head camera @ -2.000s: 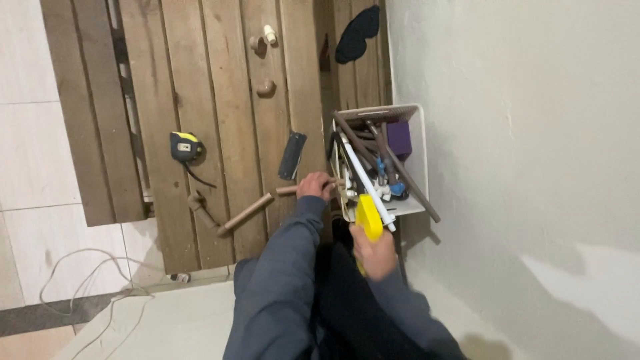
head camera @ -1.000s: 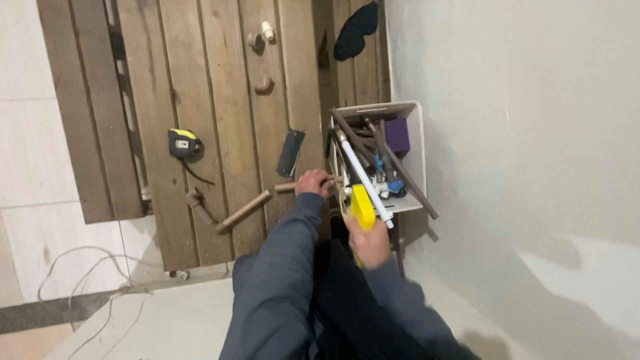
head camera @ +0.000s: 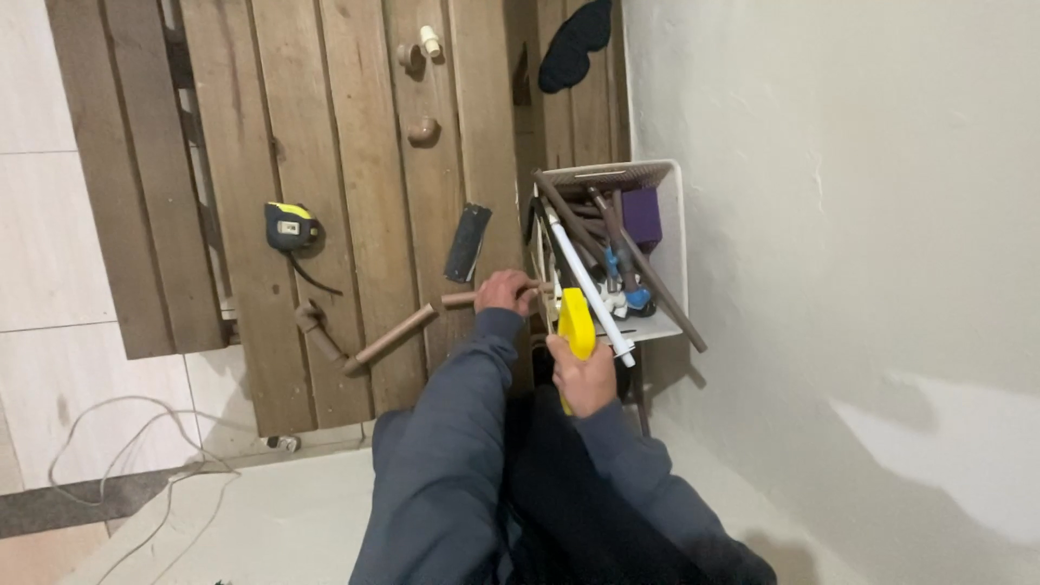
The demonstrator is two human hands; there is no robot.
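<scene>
My left hand (head camera: 505, 292) presses a brown plastic pipe (head camera: 459, 300) onto the wooden slatted bench (head camera: 382, 203), with the pipe's end reaching past the bench edge. My right hand (head camera: 583, 375) is closed around the yellow handle of a saw (head camera: 576, 323), whose blade is seen nearly edge-on beside the pipe's end. Another brown pipe piece (head camera: 392, 339) lies left of my left hand, near a pipe with an elbow fitting (head camera: 321, 331). A dark flat block (head camera: 467, 242) rests above my left hand. Farther left is a tape measure (head camera: 289, 227).
A white plastic basket (head camera: 681, 244) holding brown pipes, a white tube (head camera: 587, 280), a purple box (head camera: 642, 218) and fittings stands at right by the wall. A brown elbow (head camera: 422, 131), a cream fitting (head camera: 430, 41) and a black cloth item (head camera: 574, 47) lie farther up.
My right hand and the yellow saw handle have shifted slightly between frames. My left hand stays on the pipe at the bench edge.
</scene>
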